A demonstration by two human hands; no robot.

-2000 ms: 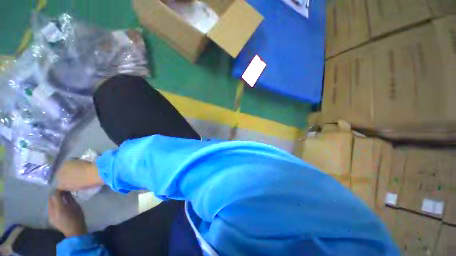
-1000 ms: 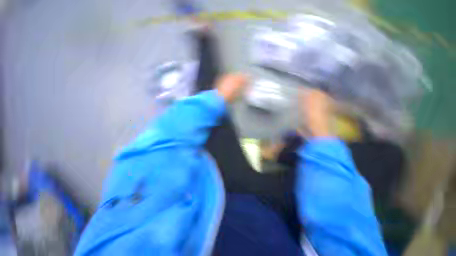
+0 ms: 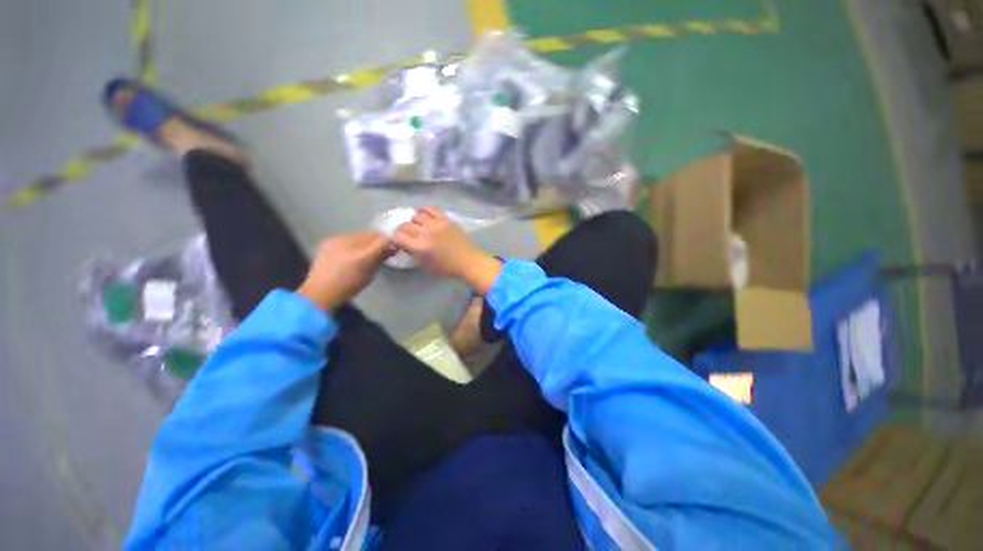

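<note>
A small silvery-white packet [image 3: 397,220] lies at the fingertips of both my hands, above the floor between my legs. My left hand [image 3: 347,266] comes from the left, its fingertips closed at the packet's near edge. My right hand [image 3: 442,243] meets it from the right, with fingers closed at the packet. My fingers hide much of it. A pile of clear bags with dark parts [image 3: 501,129], white labels and green stickers lies beyond my hands. More bagged dark parts [image 3: 162,312] lie outside my left leg.
A pale yellow sheet [image 3: 438,353] lies between my legs. An open carton [image 3: 771,221] stands beyond my right knee. A blue platform [image 3: 792,404] at right bears a lit smartphone [image 3: 732,387] and white paper [image 3: 862,353]. Brown cartons [image 3: 900,484] stand at lower right.
The view has swung back from a blurred turn to the left and is steadier. My hands, apart one second ago, are now together at the packet.
</note>
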